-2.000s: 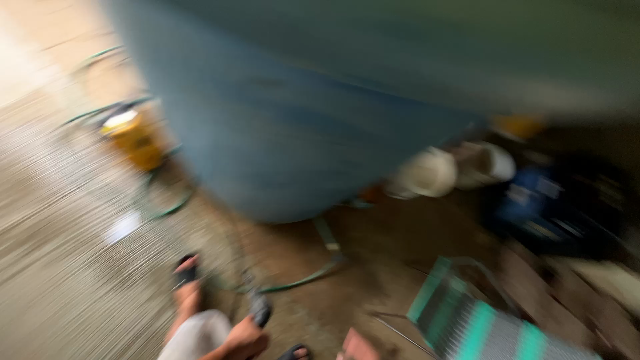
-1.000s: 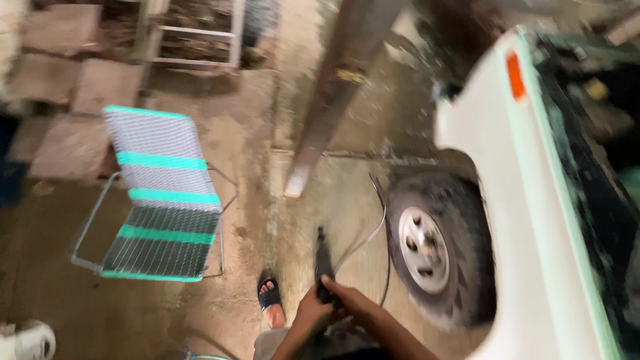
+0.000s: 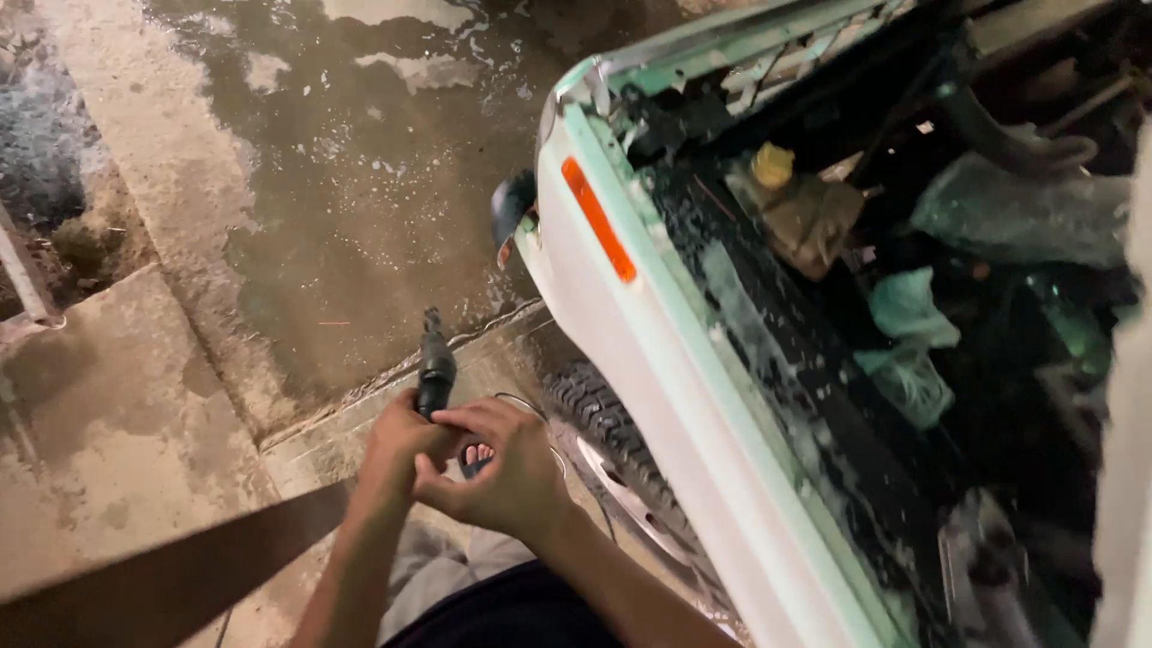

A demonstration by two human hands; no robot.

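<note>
My left hand (image 3: 405, 450) is closed round the rear of a black tool with a narrow tip (image 3: 436, 364), perhaps a spray nozzle; its tip points away from me, over the wet floor. Close against the left hand is my right hand (image 3: 504, 468), its fingers curved and its index fingertip at the tool's rear end. Whether the right hand grips anything is unclear. To the right of both hands runs the white fender of a vehicle (image 3: 630, 360) with an orange side marker (image 3: 598, 220). Part of a thin hose or cable (image 3: 522, 400) shows behind the right hand.
The open engine bay (image 3: 810, 360) holds a yellow-capped container (image 3: 772, 166) and plastic bags (image 3: 913, 306). A tyre (image 3: 603, 409) stands below the fender. Water covers part of the concrete floor (image 3: 342, 207). A dark beam (image 3: 180, 567) crosses the lower left, and my sandalled foot (image 3: 477, 457) shows between my hands.
The view has swung far, from the blue container past the folding chair to the vehicle's front corner. The black tool was in my hands one second ago too.
</note>
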